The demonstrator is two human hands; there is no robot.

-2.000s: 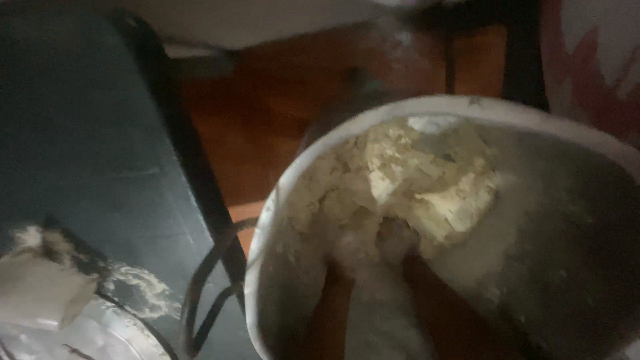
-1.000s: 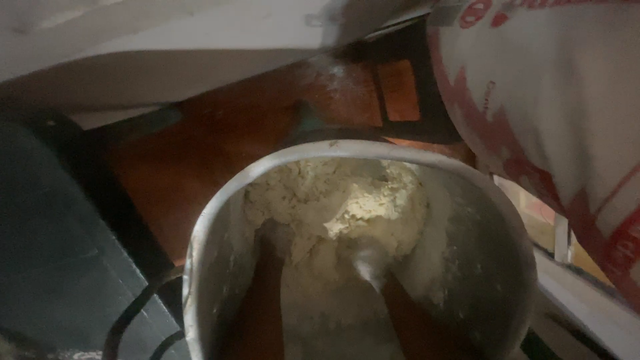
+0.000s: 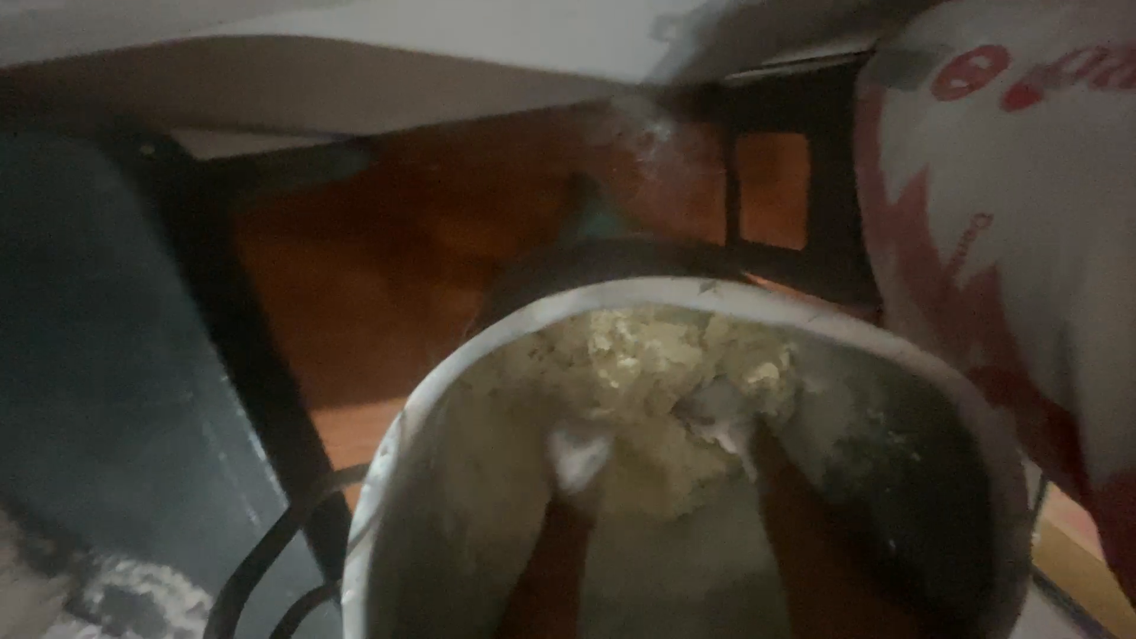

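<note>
Both forearms reach down into a deep, pale-rimmed bucket. Lumpy yellowish dough lies at its far inner side. My left hand, whitened as if with flour, is at the dough's left part. My right hand is at the dough's right part, with whitish matter on it. Blur and dim light hide the fingers of both hands, so whether either grips dough does not show.
A dark table stands at the left, with white powder on its near part. Dark curved tubing runs beside the bucket. A white and red printed sack stands at the right. Behind is an orange-brown floor.
The view has shifted, bringing the printed sack further into sight. My hands were closer together two seconds ago and are now further apart in the dough, whose lumps have changed shape.
</note>
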